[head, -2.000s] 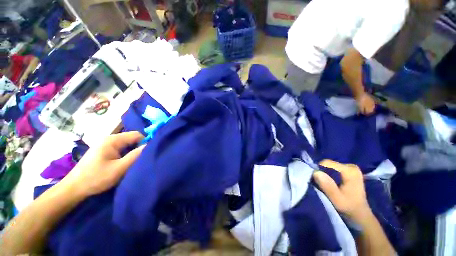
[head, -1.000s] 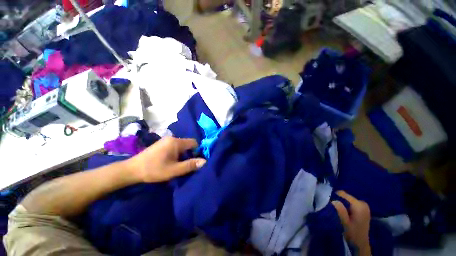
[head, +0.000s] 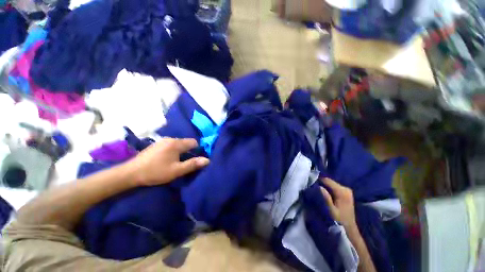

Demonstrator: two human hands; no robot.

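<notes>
A large navy-blue bundle (head: pixel 239 159) with pale grey panels (head: pixel 292 186) is held up in front of me. A bright blue tie (head: pixel 206 130) is knotted near its left side. My left hand (head: pixel 167 159) is closed on the bundle's left part, next to the tie. My right hand (head: pixel 340 202) grips the navy and grey fabric on the right; its fingers are partly hidden in the cloth. More navy fabric (head: pixel 133 218) hangs under my left forearm.
White fabric (head: pixel 125 101) and a purple piece (head: pixel 113 151) lie at the left, by part of a sewing machine (head: pixel 24 170). A big navy heap (head: pixel 111 45) and magenta pieces (head: pixel 53 103) are behind. The tiled floor (head: pixel 266 48) shows ahead. The right side is blurred.
The view has turned, and the other person, blue basket and white-and-blue box have left it. Both hands keep hold of the bundle. The navy heap behind now appears nearer.
</notes>
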